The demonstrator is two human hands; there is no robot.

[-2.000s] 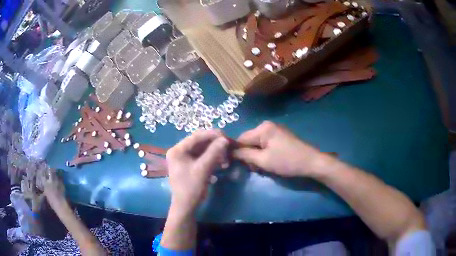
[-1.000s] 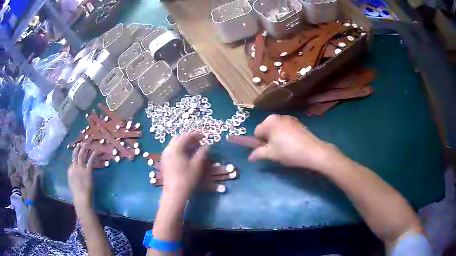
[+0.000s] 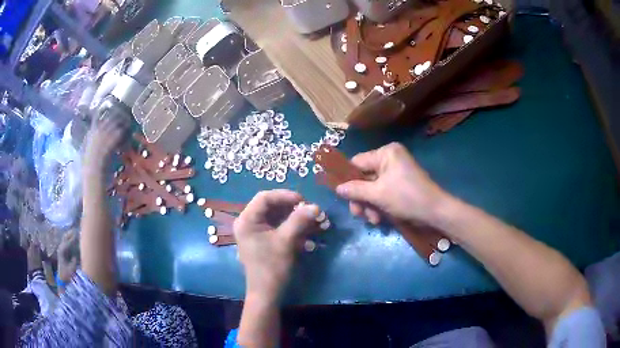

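My right hand (image 3: 387,183) grips brown straps (image 3: 333,164); a bare end with small holes points up-left, and white discs show at the lower end. My left hand (image 3: 272,221) is beside it, thumb and forefinger pinched on what looks like a small white button fastener (image 3: 312,209), partly hidden. Under my left hand lie finished straps (image 3: 223,224) with white discs, their middles hidden. The loose pile of button fasteners (image 3: 255,146) lies beyond my hands. A crossed heap of finished straps (image 3: 155,180) lies at left.
A cardboard carton (image 3: 299,75) at top holds straps and grey-beige boxes. Bare straps (image 3: 472,98) lie right of it. Rows of plastic boxes (image 3: 204,88) and clear bags (image 3: 54,177) are at left. A neighbour's arm (image 3: 98,204) reaches across the left side of the green table (image 3: 544,170).
My left hand has drawn back from the fastener pile with fingers pinched. The strap in my right hand is raised and turned. The neighbour's hand has moved from the strap heap to the boxes.
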